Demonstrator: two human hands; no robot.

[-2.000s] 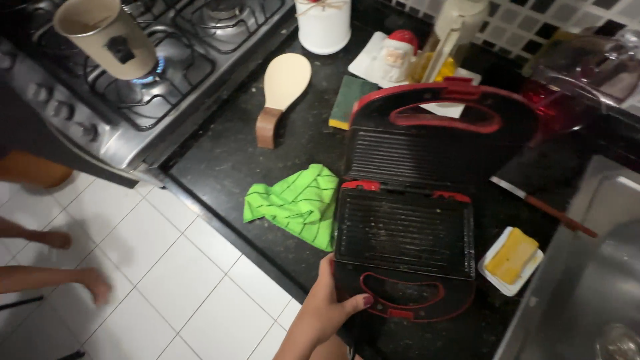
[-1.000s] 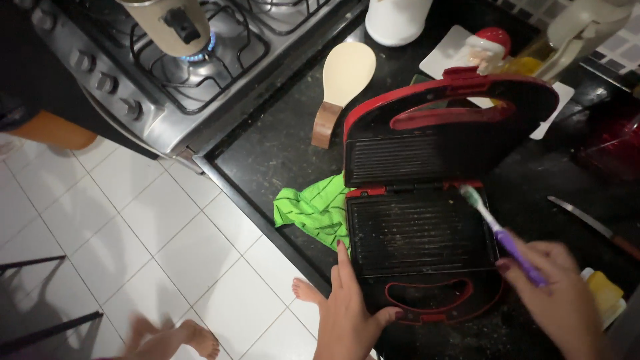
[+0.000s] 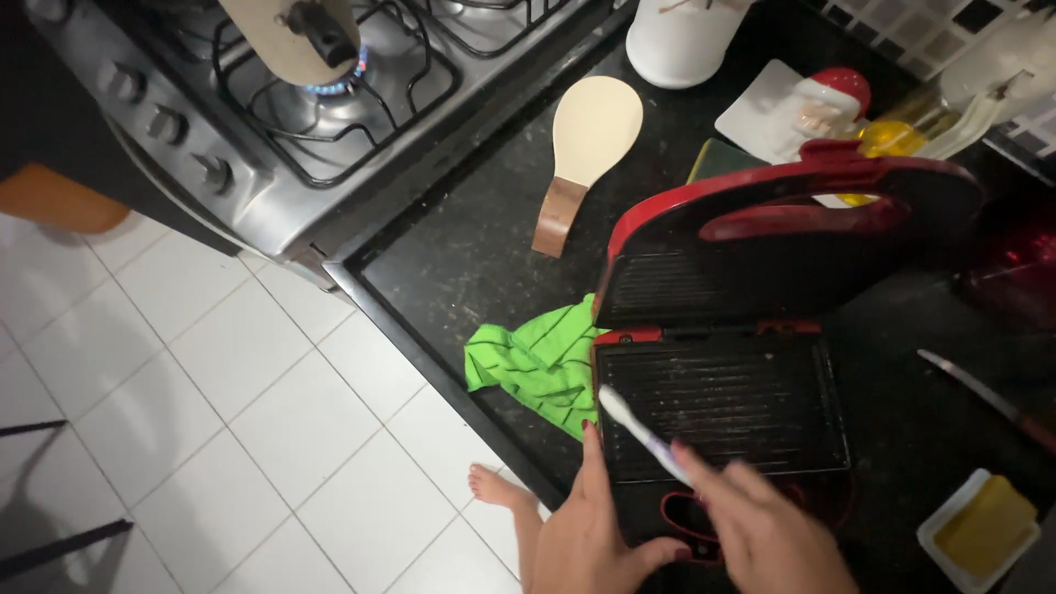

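A red and black electric sandwich grill (image 3: 718, 412) stands with its lid raised on the dark stone counter. My right hand (image 3: 759, 520) grips a white and purple toothbrush (image 3: 643, 433), whose head is at the left edge of the lower ribbed plate. My left hand (image 3: 590, 528) rests at the grill's front left corner, index finger extended along its side and thumb near the handle; it grasps nothing that I can see. A crumpled green cloth (image 3: 536, 359) lies against the grill's left side.
Left is a gas stove (image 3: 330, 140) with a lit burner under a beige pot (image 3: 289, 33). Around the grill are a spoon rest (image 3: 596, 132), a white canister (image 3: 685, 41), a Santa figure (image 3: 825, 107), a knife (image 3: 973, 384) and a yellow block in a tub (image 3: 978, 528). A bare foot (image 3: 495, 487) shows below.
The toothbrush, absent from view two seconds ago, has moved with my right hand from the plate's back right corner to its left edge. My left hand stays beside the grill.
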